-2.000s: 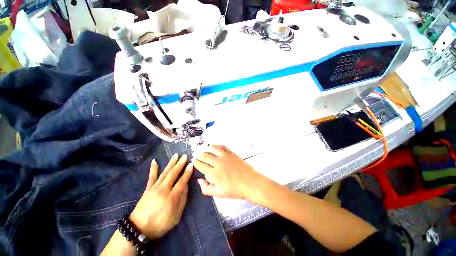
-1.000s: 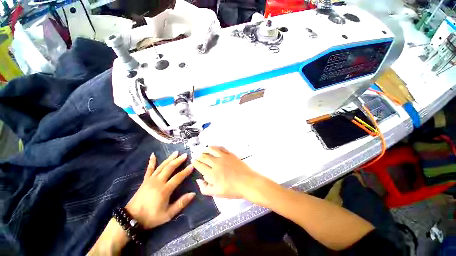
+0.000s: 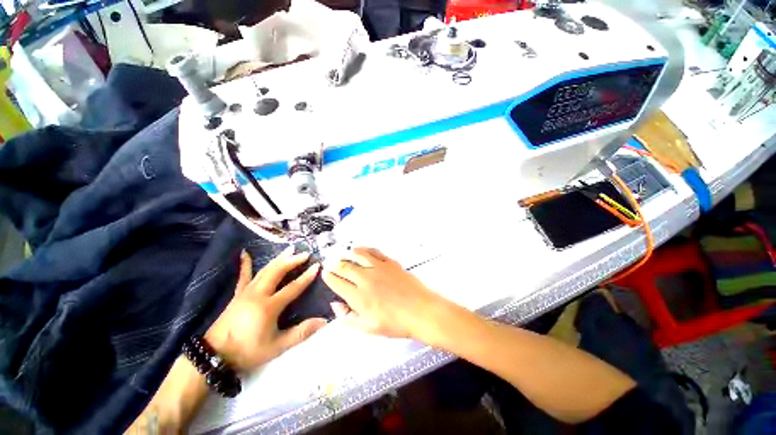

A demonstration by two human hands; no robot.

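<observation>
The dark denim garment [image 3: 128,212] lies on the left of the machine table, its edge under the needle area. My left hand [image 3: 268,310] lies flat on the denim with its fingers spread, fingertips just in front of the presser foot [image 3: 316,242]. My right hand [image 3: 370,293] has curled fingers at the denim's right edge, beside the foot. Whether its fingers pinch the cloth is hidden. The needle itself cannot be made out. The white sewing machine [image 3: 383,127] with a blue stripe stands over the work.
A black phone [image 3: 570,217] lies on the table at the right, with yellow-orange snips [image 3: 617,208] on it and an orange cord [image 3: 651,242] beside it. A red stool [image 3: 681,297] stands below right. Pale cloth [image 3: 302,38] lies behind the machine.
The denim has moved up and away under the machine, baring white table at the front edge. My left hand has shifted slightly left with its thumb spread out. My right hand stays beside the foot.
</observation>
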